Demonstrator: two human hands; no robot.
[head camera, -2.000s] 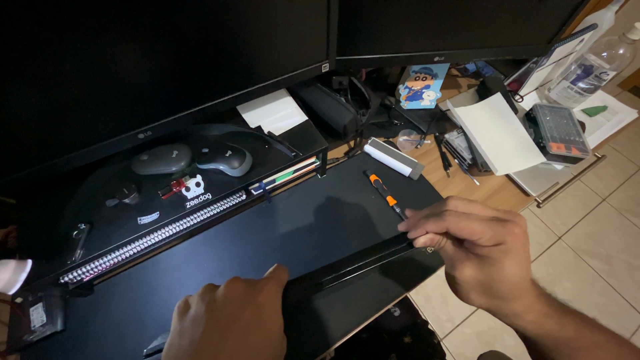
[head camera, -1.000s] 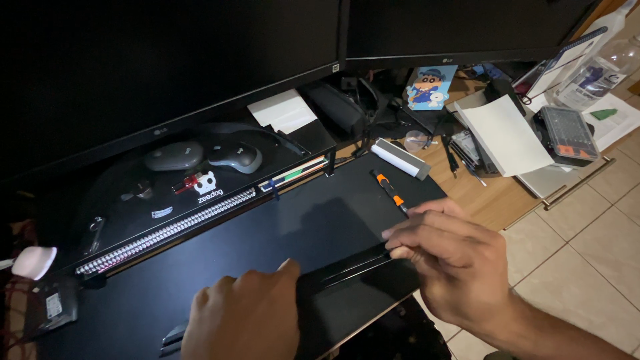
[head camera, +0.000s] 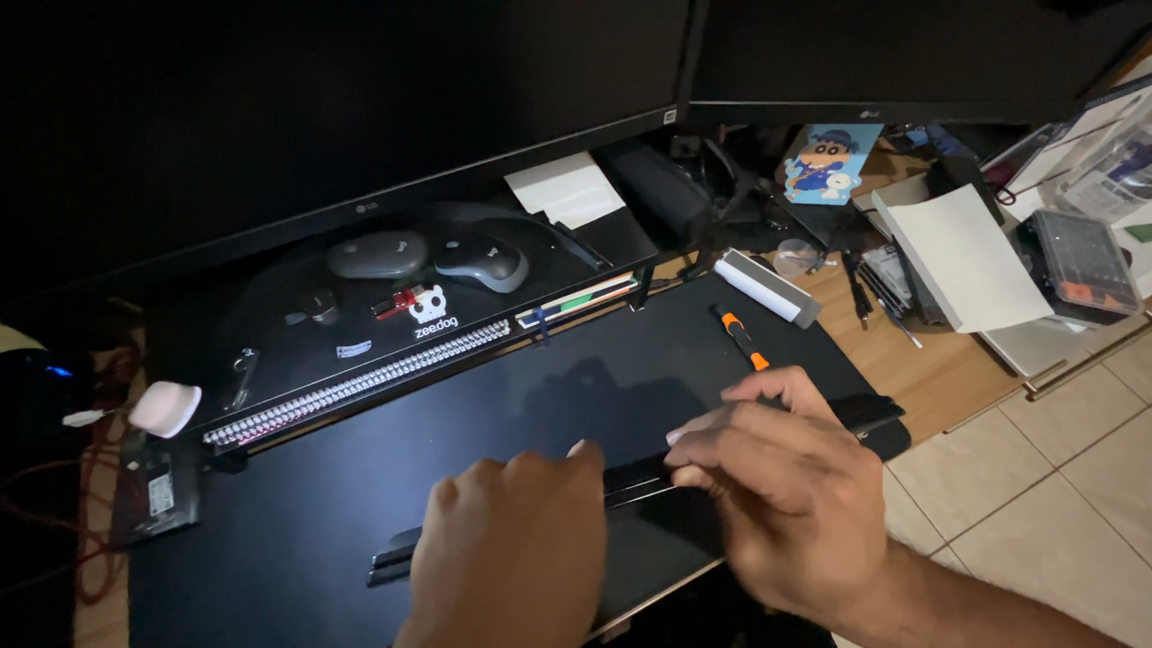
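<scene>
A long, thin black strip (head camera: 637, 481) with a glossy edge lies across the black desk mat (head camera: 306, 513), its left end showing past my left hand and its right end past my right. My left hand (head camera: 513, 531) rests over the strip, knuckles up, fingertips hidden. Thumb and fingers of my right hand (head camera: 783, 468) pinch the strip's edge a short way to the right. Just beyond my right hand lies an orange and black pen-like tool (head camera: 742, 338). A white and grey bar-shaped object (head camera: 767, 288) sits at the mat's far right corner.
Behind the mat, a black shelf (head camera: 297, 378) holds two computer mice (head camera: 378, 255), a keyring and small items, with a spiral notebook (head camera: 360, 382) below. Two monitors (head camera: 360, 108) stand behind. Papers (head camera: 967, 261) and a clear plastic case (head camera: 1080, 261) lie right; a pink-white object (head camera: 165, 408) is left.
My right hand has moved left along the strip, nearer to my left hand. More of the strip's right end now shows beyond my right hand.
</scene>
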